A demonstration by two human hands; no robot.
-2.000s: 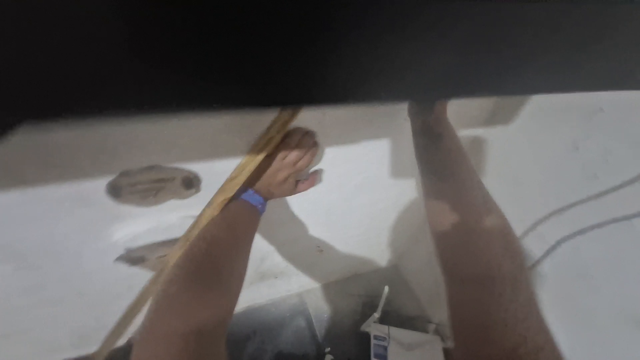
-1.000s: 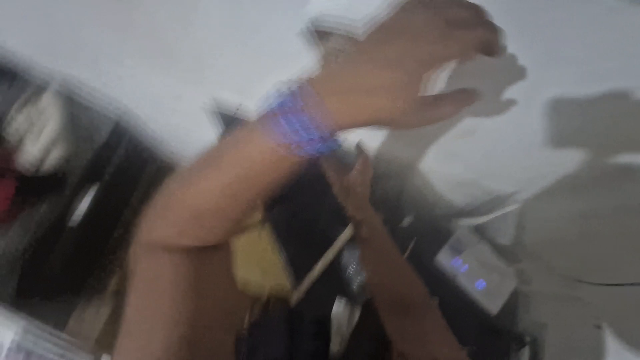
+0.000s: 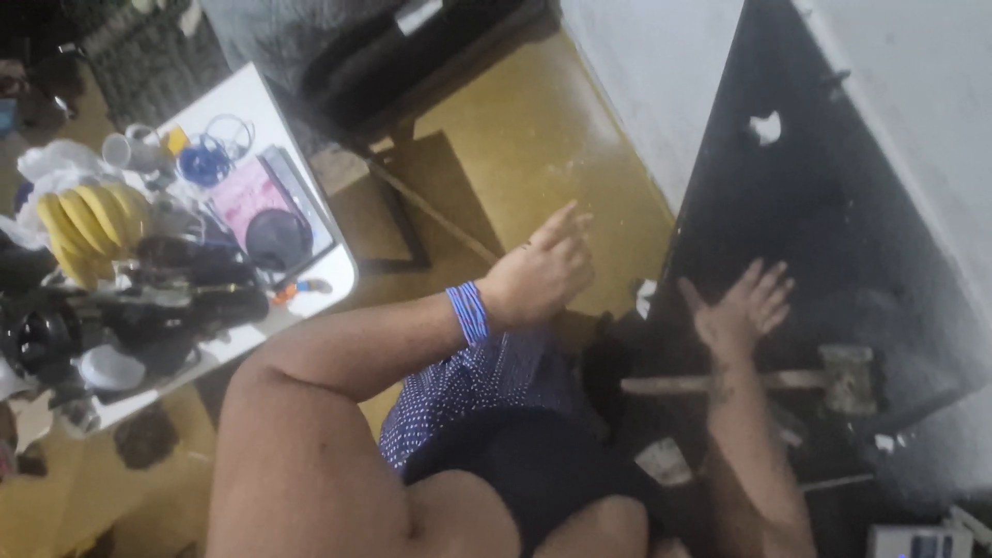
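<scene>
My left hand [image 3: 542,267], with blue banded bracelets at the wrist, is loosely curled over the yellow floor. A thin wooden stick [image 3: 434,209] runs up to its near side; whether the fingers hold it is hidden. My right hand [image 3: 740,306] hangs over a black surface [image 3: 806,201], fingers spread and nothing in them. Under the right forearm lies a mallet with a wooden handle [image 3: 666,385] and a blocky, worn head [image 3: 849,380].
At left stands a white table [image 3: 341,267] with bananas [image 3: 85,225], cups, a blue cable coil [image 3: 205,159] and a pink packet [image 3: 252,198]. A white wall [image 3: 651,101] borders the black surface. A white device [image 3: 918,541] sits at lower right.
The view has swung widely away from the white wall. My left hand, raised in front of the wall one second ago, is now over the yellow floor.
</scene>
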